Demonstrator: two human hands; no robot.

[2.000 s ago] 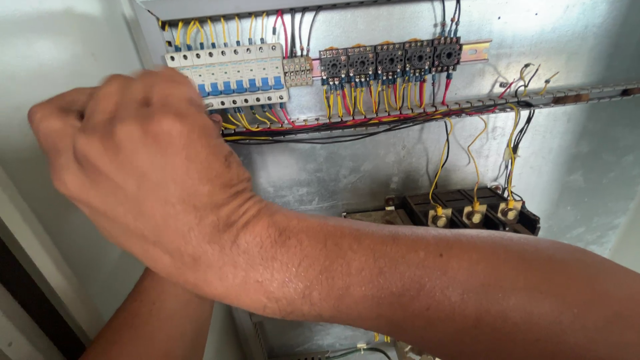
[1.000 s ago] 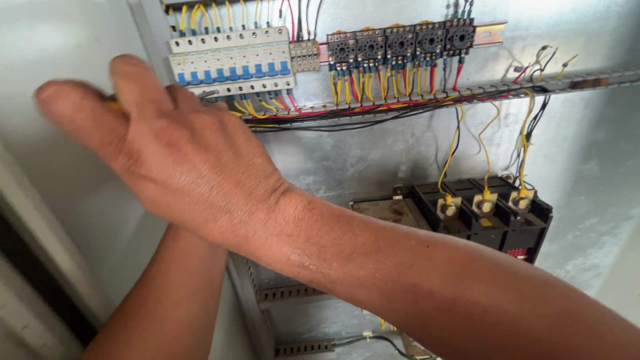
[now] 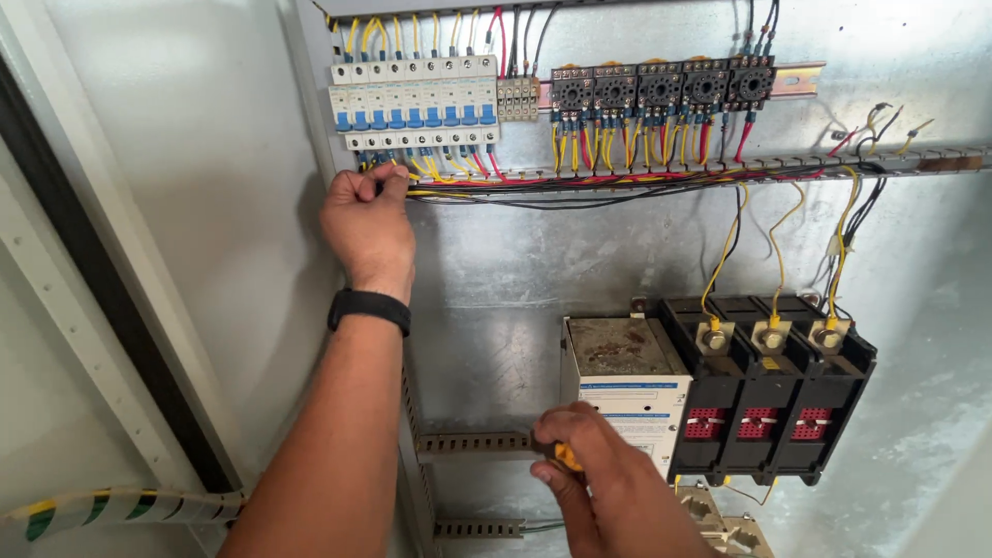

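My left hand (image 3: 370,217), with a black band on its wrist, is raised to the left end of the slotted wiring duct. Its thumb and fingers pinch the black wires (image 3: 434,190) just under the row of miniature circuit breakers (image 3: 418,105) with blue levers. Lower down, my right hand (image 3: 601,473) is curled around a tool with a yellow-orange handle (image 3: 568,457), in front of the white-faced device (image 3: 632,395). The tool's far end cannot be made out. Yellow and red wires with blue ferrules leave the breakers' lower terminals.
Relay sockets (image 3: 659,89) and a small terminal block (image 3: 518,98) share the upper DIN rail (image 3: 798,80). At lower right stands a black three-pole contactor or breaker (image 3: 775,395). Loose wire ends (image 3: 880,132) stick up above the duct. A spiral-wrapped cable (image 3: 124,504) lies at lower left.
My right hand has moved from the breakers, where it crossed over my left arm, down to the lower middle. My left hand, hidden before, now shows at the wires.
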